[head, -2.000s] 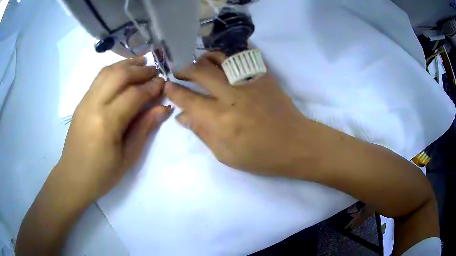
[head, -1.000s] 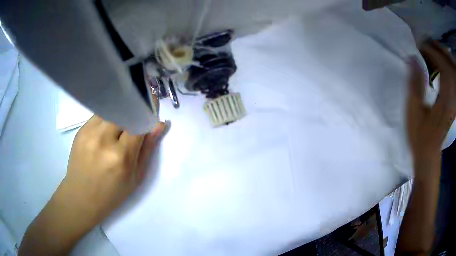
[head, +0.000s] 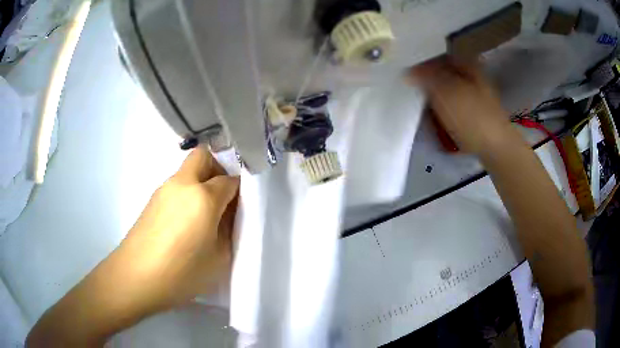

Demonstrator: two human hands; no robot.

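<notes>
The white fabric panel [head: 316,238] hangs in folds under the sewing machine head [head: 224,61] and over the table's front. My left hand [head: 197,224] is at the panel's left edge beside the needle area, its fingertips pinching the fabric; the needle is hidden. My right hand [head: 462,102] is blurred, right of the machine head, at the fabric's upper right part; whether its fingers hold the fabric is unclear. The ribbed tension dial [head: 321,167] hangs over the fabric.
A larger ribbed knob [head: 362,37] is higher on the head. The white table [head: 435,238] shows a ruler scale. A red-edged dark object [head: 443,133] is partly under my right hand. A red curved shape [head: 544,129] lies at right. A glowing light strip [head: 57,95] is at upper left.
The panel has been drawn in from the right and now hangs in folds, uncovering the table. My right hand has moved left from the far right. The view has shifted, showing more machine head.
</notes>
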